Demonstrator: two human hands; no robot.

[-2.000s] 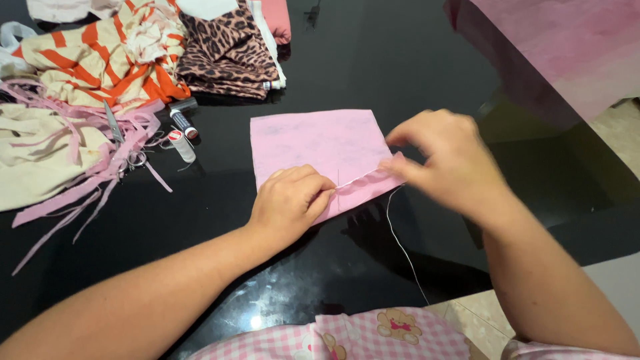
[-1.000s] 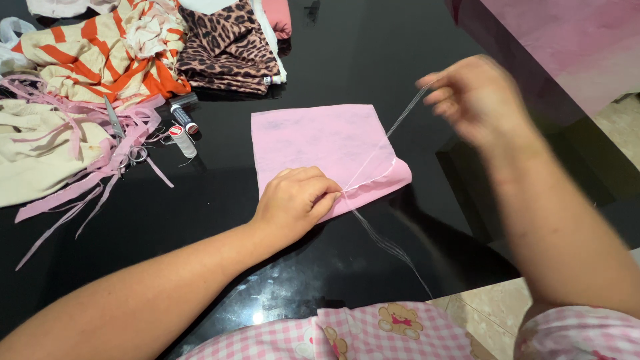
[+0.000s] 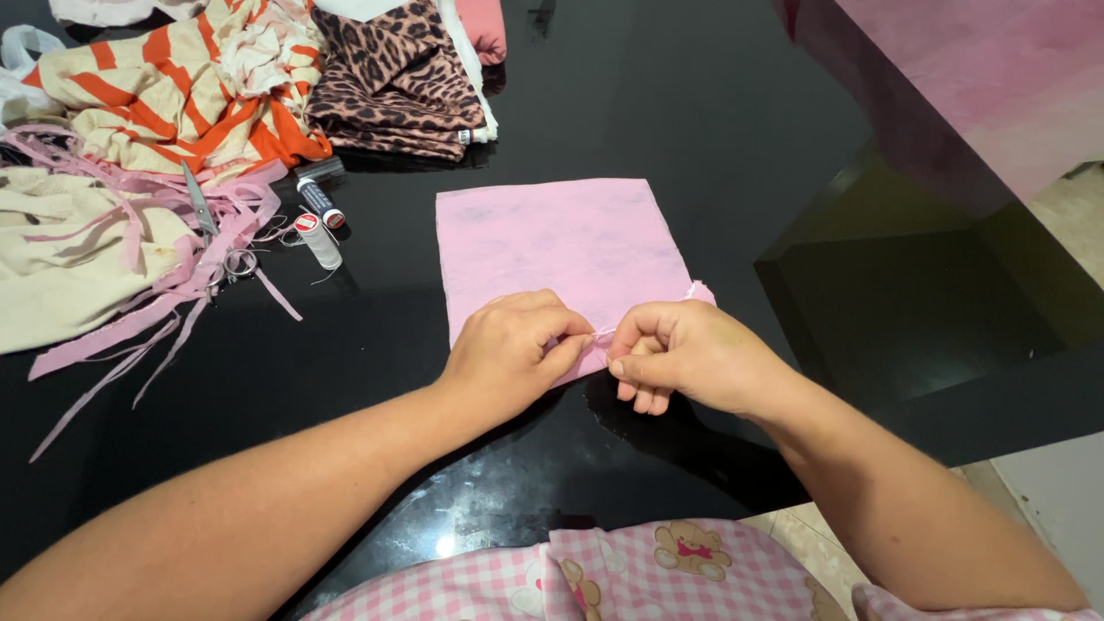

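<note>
A pink piece of fabric lies flat on the glossy black table, its near edge folded over. My left hand pinches that folded edge between thumb and forefinger. Close on its right, my right hand has thumb and forefinger brought together at the fold; a needle is too small to make out there. White thread runs along the fold between the two hands, and more white stitching shows at the fabric's right corner.
Scissors lie on pink fabric strips at the left, beside a white thread spool and a dark one. Behind are orange-striped cloth and folded leopard-print fabric. The black table's edge runs at right.
My right hand, raised at the right with thread drawn out from the fabric one second ago, has come down to the fold beside my left hand. My left hand stays at the fold.
</note>
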